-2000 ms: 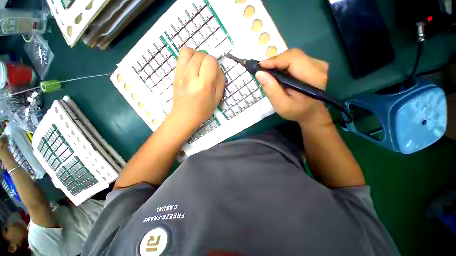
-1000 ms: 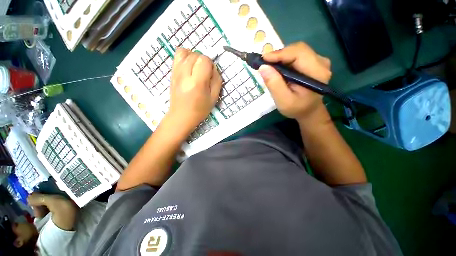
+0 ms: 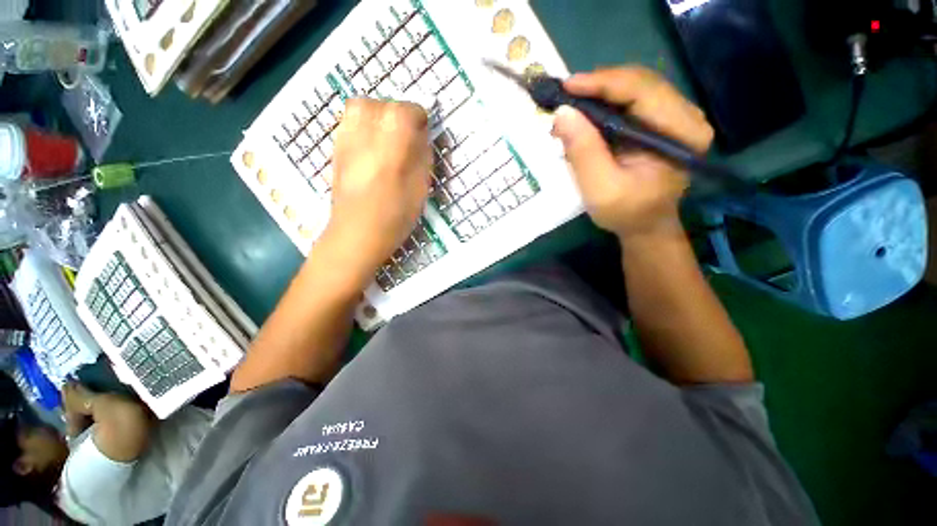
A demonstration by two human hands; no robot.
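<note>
A white carrier tray (image 3: 563, 195) with round tan holes lies tilted in front of me and bears PCB panels (image 3: 396, 53) with green edge strips. My left hand (image 3: 382, 154) is closed over the middle of the panels, fingers curled; a small bit of thin wire shows at its fingertips. The solder wire (image 3: 185, 160) runs from the far left towards the tray. My right hand (image 3: 629, 149) holds the black soldering iron (image 3: 642, 136); its bare metal tip is raised over the tray's right holed edge, apart from my left hand.
Stacked holed trays stand at the left (image 3: 154, 318) and top left (image 3: 164, 41). A green cylinder (image 3: 113, 176) sits by the wire. A black phone (image 3: 735, 72) lies at upper right, above a light blue stand (image 3: 863, 241). Another person (image 3: 123, 442) is at lower left.
My right hand and the iron have moved up and right, away from my left hand. My left hand has shifted slightly left. The other person's arm at lower left has changed position.
</note>
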